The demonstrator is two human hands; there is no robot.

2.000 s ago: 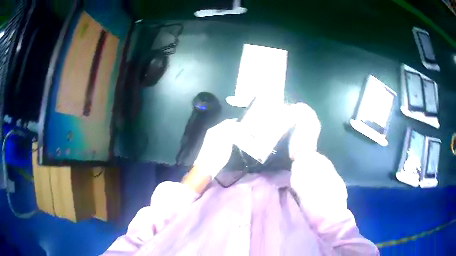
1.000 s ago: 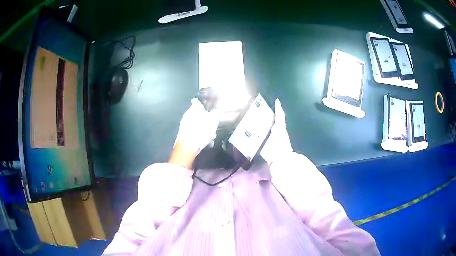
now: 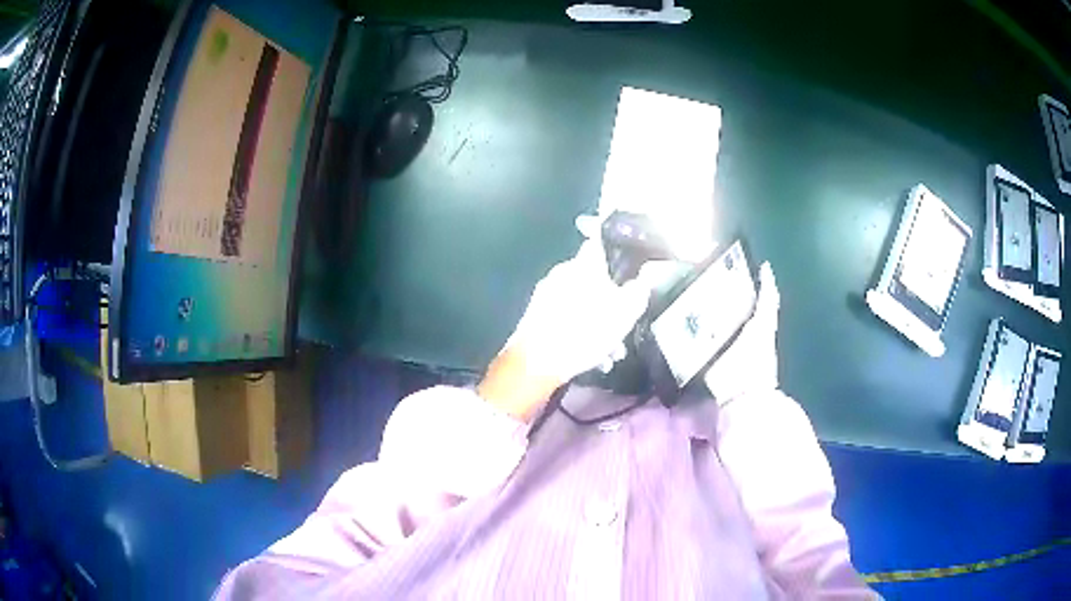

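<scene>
My right hand [image 3: 747, 343], in a white glove, holds an e-reader [image 3: 705, 315] tilted, its pale screen with a black border facing up. My left hand [image 3: 576, 315], also gloved, grips the black barcode scanner [image 3: 632, 241], its rounded head showing above the fingers. The scanner cord [image 3: 597, 417] loops over the pink striped smock. A white carrier tray [image 3: 661, 159] lies flat on the dark green bench just beyond the hands, overexposed. Glare and the gloves hide my exact fingertips.
A monitor [image 3: 220, 194] stands at left, with a black mouse [image 3: 402, 135] and coiled cable beside it. Cardboard boxes [image 3: 194, 429] sit below. At right, one tray with a device [image 3: 922, 268] and more trays with e-readers [image 3: 1024, 244] lie on the bench. Another tray's lip [image 3: 628, 14] shows at the top.
Two seconds ago the scanner lay on the bench; my left hand has since taken hold of it. The e-reader is now tilted in my right hand alone. The camera view has shifted.
</scene>
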